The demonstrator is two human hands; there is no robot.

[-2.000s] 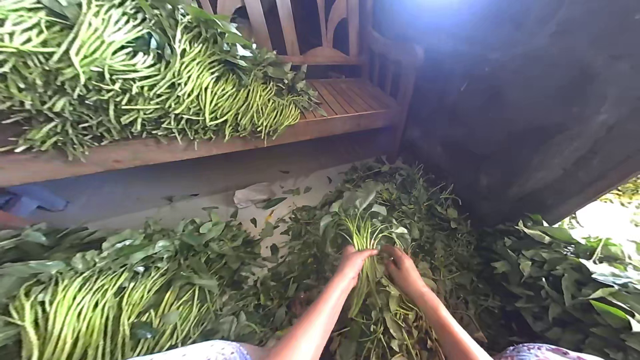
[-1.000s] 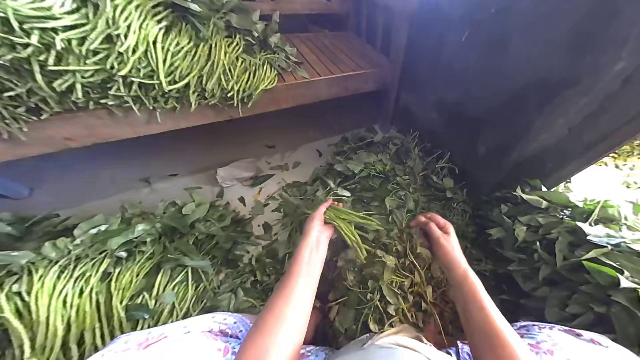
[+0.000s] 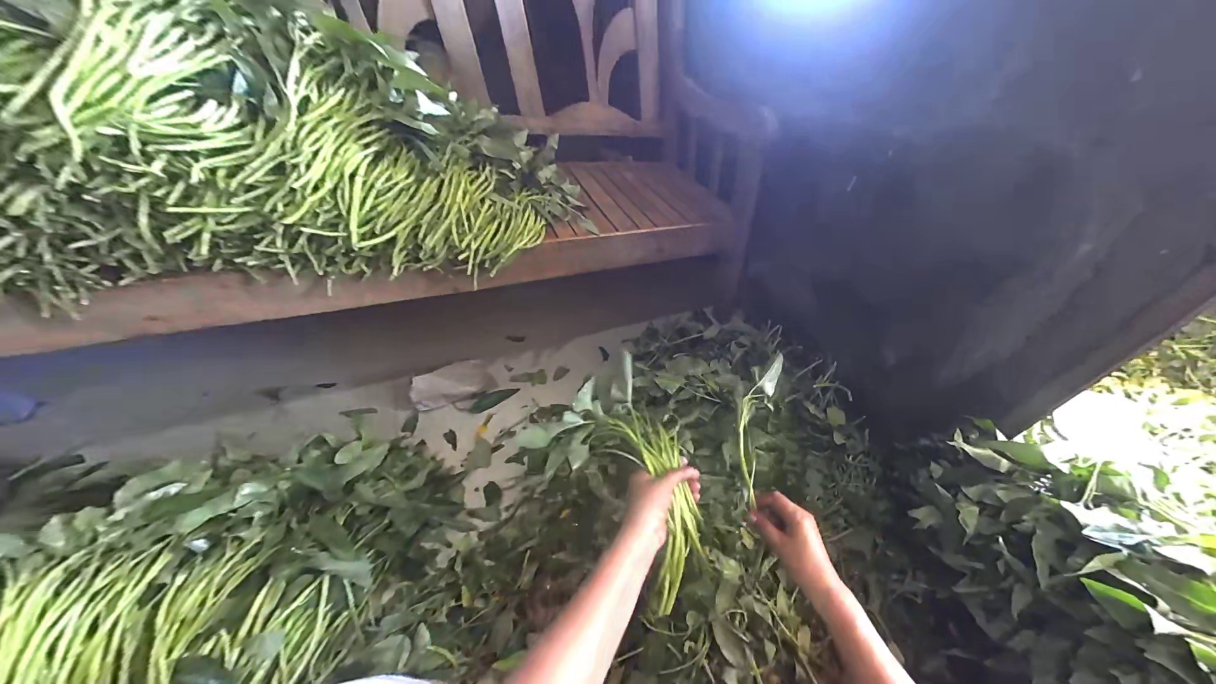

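My left hand [image 3: 662,496] is closed around a bunch of green leafy stems [image 3: 676,541], whose leaves spread to the upper left and whose stem ends hang below the fist. To its right, my right hand [image 3: 781,528] pinches a thin leafy stem [image 3: 746,442] near its lower end, with the leaf pointing up. The two hands are apart, above a heap of loose leafy greens [image 3: 703,380] on the floor.
A wooden bench [image 3: 627,249] at the upper left bears a big pile of stemmed greens [image 3: 313,161]. More stems lie in rows at the lower left [image 3: 171,589]. Leafy greens [image 3: 997,551] lie at right, beside a dark panel [image 3: 950,209]. Crumpled pale material [image 3: 448,385] lies on the floor.
My left hand has turned the bunch, whose leaves now show above the fist. My right hand was over the heap one second ago and now holds a single stem upright.
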